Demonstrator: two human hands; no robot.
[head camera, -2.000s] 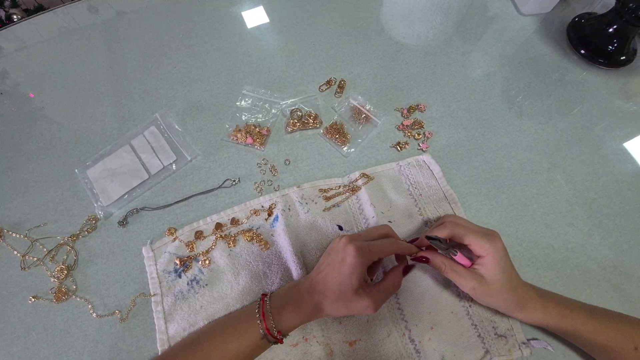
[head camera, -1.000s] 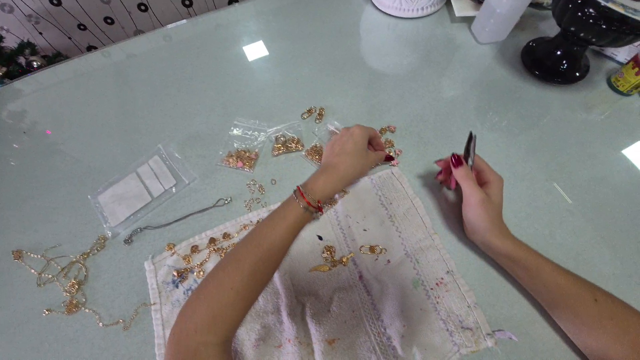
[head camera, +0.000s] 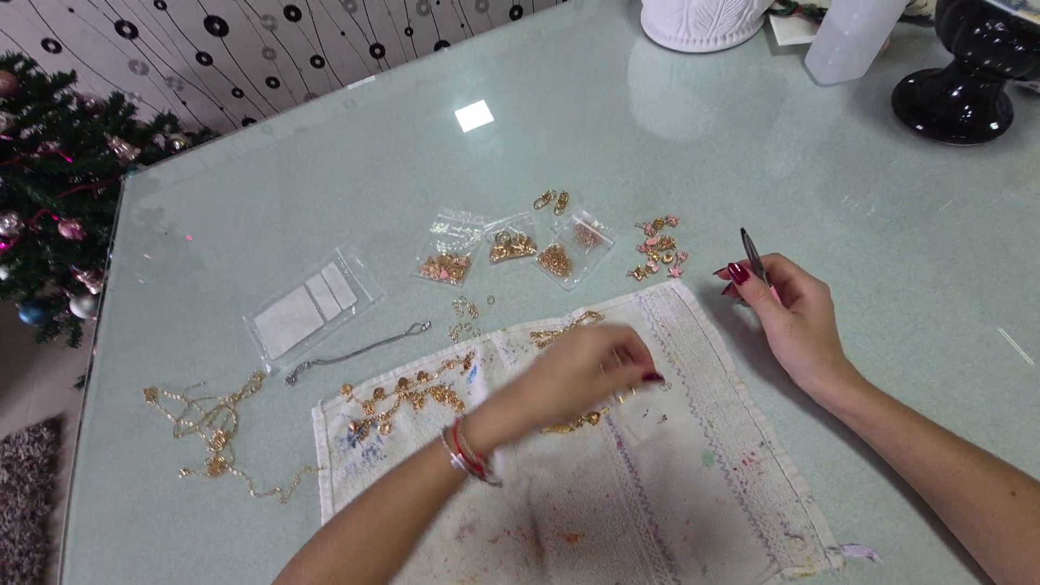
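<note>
My left hand (head camera: 581, 370), blurred, hovers over the white stained towel (head camera: 561, 504) with its fingertips together; whether it pinches a small piece cannot be told. Partly behind it lies a gold chain piece (head camera: 578, 422). My right hand (head camera: 792, 317), right of the towel, holds pliers (head camera: 754, 256) with pink handles, jaws pointing up. Gold and pink charms (head camera: 660, 248) lie loose beyond the towel. Gold charm bracelets (head camera: 410, 394) rest on its left part, and another gold chain (head camera: 556, 331) near its far edge. Small gold rings (head camera: 465, 309) are scattered just past that edge.
Small plastic bags of gold findings (head camera: 445, 266) and gold clasps (head camera: 561, 201) lie farther back. To the left are a clear packet (head camera: 305, 313), a silver chain (head camera: 357, 352) and tangled gold chains (head camera: 219, 439). A black pedestal bowl (head camera: 955, 106) and a white pot (head camera: 703, 20) stand at the back.
Two seconds ago both hands were together over the towel. My left hand then reached to the loose charms and has since come back over the towel. The view has shifted.
</note>
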